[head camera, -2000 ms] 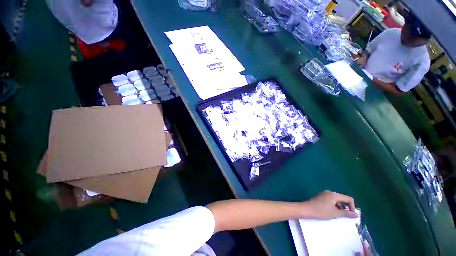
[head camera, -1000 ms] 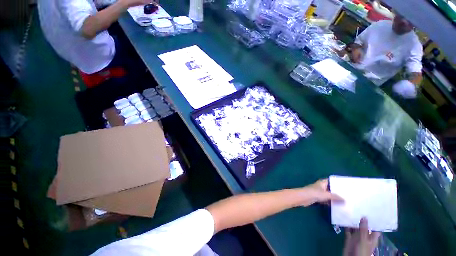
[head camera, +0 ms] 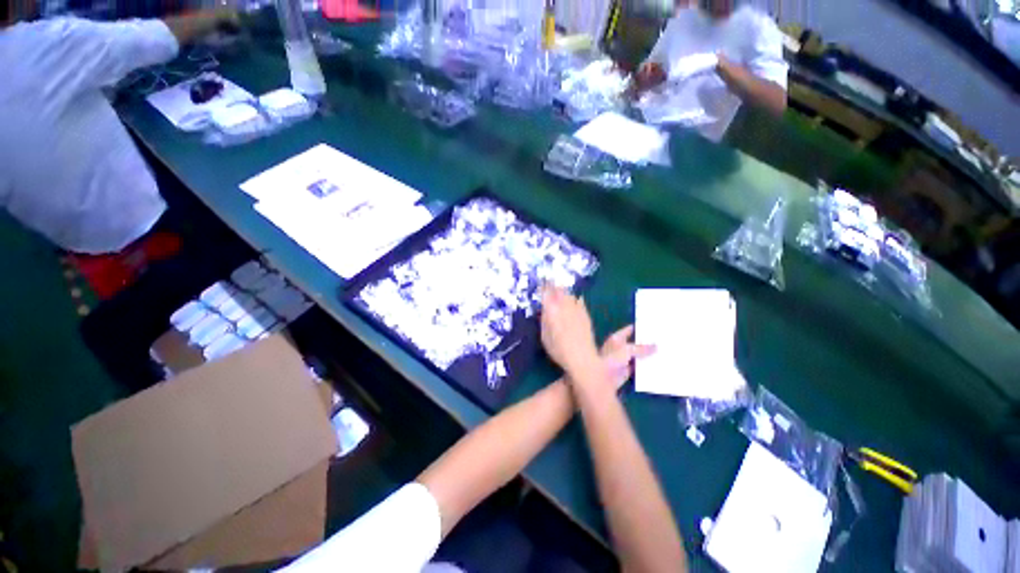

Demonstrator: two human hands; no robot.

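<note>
My left hand (head camera: 622,354) grips the left edge of a white card insert (head camera: 685,343), which lies flat or just above the bench. My right arm crosses over my left. My right hand (head camera: 566,325) is at the right part of the black tray (head camera: 502,384), its fingertips among the small bagged parts (head camera: 453,289). Whether they pinch one cannot be told. Another white card piece (head camera: 772,514) with a small round mark lies at the lower right. Clear plastic bags (head camera: 796,438) with small white pieces lie between the two cards.
Yellow-handled pliers or cutters (head camera: 885,467) and finished inserts (head camera: 951,531) are at far right. Printed sheets (head camera: 336,209) lie beyond the tray. More bagged items (head camera: 863,238) lie at right. A brown carton (head camera: 204,448) stands below the bench. People work at left (head camera: 76,123) and across (head camera: 727,50).
The view has turned right. My right hand has left the white card and moved across my left arm to the tray. My left hand still holds the card.
</note>
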